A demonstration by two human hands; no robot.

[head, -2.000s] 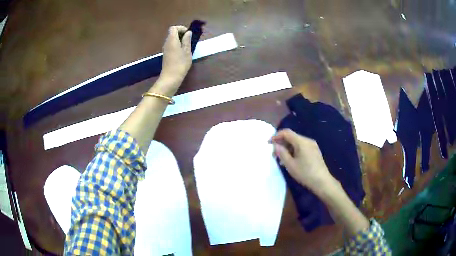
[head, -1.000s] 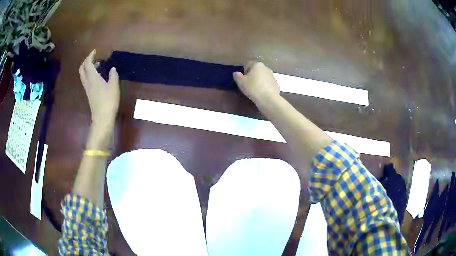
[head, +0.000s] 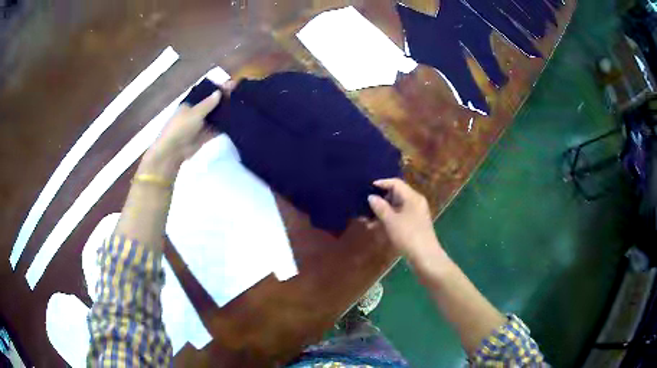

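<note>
A broad navy panel (head: 310,136) lies at the centre on the brown table, partly over the upper edge of a white cut piece (head: 223,223). My left hand (head: 189,122) is at the panel's upper left, its fingers closed on a small dark folded part there; whether that is the panel itself or a separate piece cannot be told. My right hand (head: 403,215) pinches the panel's lower right corner between thumb and fingers.
Two long white strips (head: 94,165) curve along the left. More white rounded pieces lie at lower left. A white angular piece (head: 353,47) and pointed navy pieces (head: 454,43) lie beyond the panel. The table edge and green floor (head: 504,215) are at the right.
The view has turned to the table's right end. My hands have left the long navy strip at the back and are now on the broad navy panel. The back white strip shows bare.
</note>
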